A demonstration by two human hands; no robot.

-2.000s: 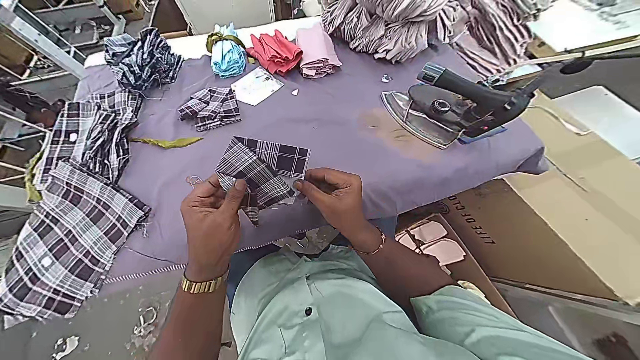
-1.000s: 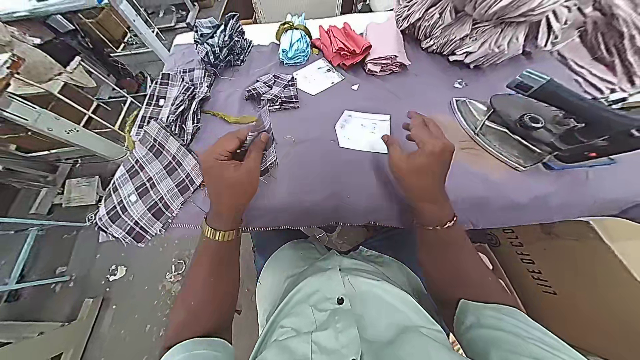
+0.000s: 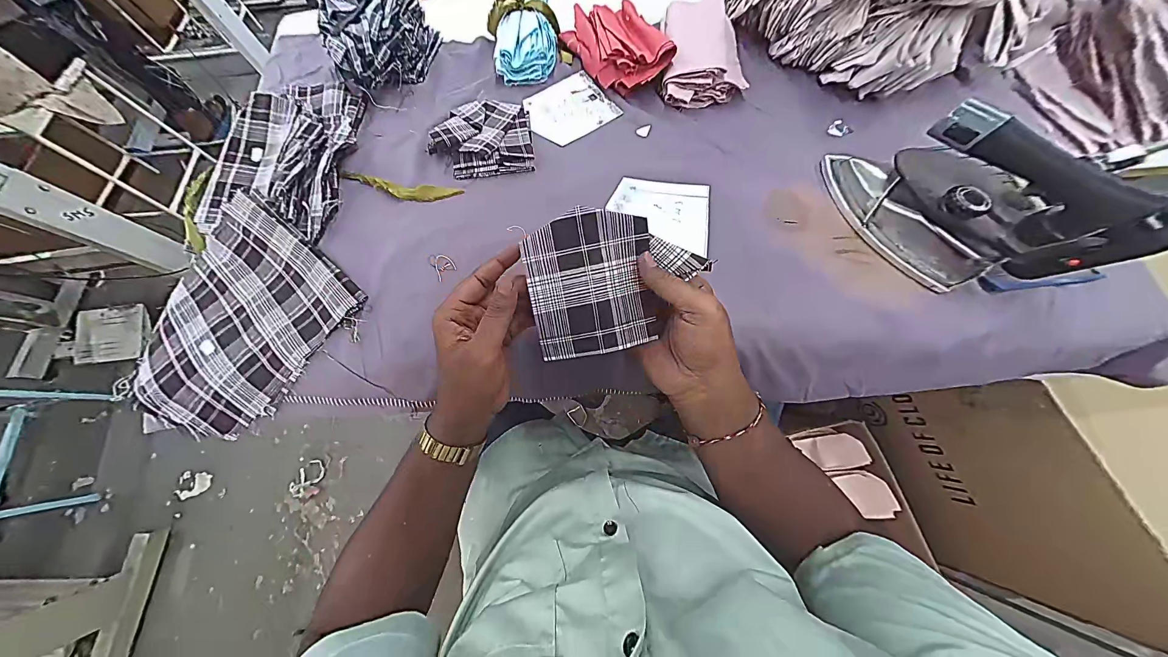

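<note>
Between my two hands a plaid fabric piece (image 3: 589,283), dark with white lines and a pointed top edge, is held up over the near part of the cloth-covered table (image 3: 429,242). My left hand (image 3: 479,333) pinches its left edge between thumb and fingers. My right hand (image 3: 689,333) grips its right edge, thumb in front; a frayed plaid corner (image 3: 677,258) sticks out past that thumb. Just behind lies a white five-sided template (image 3: 671,208) with handwriting, partly covered by the fabric. A small folded plaid stack (image 3: 484,137) rests beside another white card (image 3: 572,108).
An electric iron (image 3: 967,196) stands at the right beside a brownish scorch stain. More plaid fabric (image 3: 246,315) hangs over the left edge. Blue (image 3: 525,46), red (image 3: 620,46) and pink (image 3: 703,55) fabric bundles line the back. A cardboard box (image 3: 1004,474) stands below right.
One second ago my right hand was apart from the fabric, beside the bare template; now both hands hold the plaid piece, which faces me flat, in front of the template.
</note>
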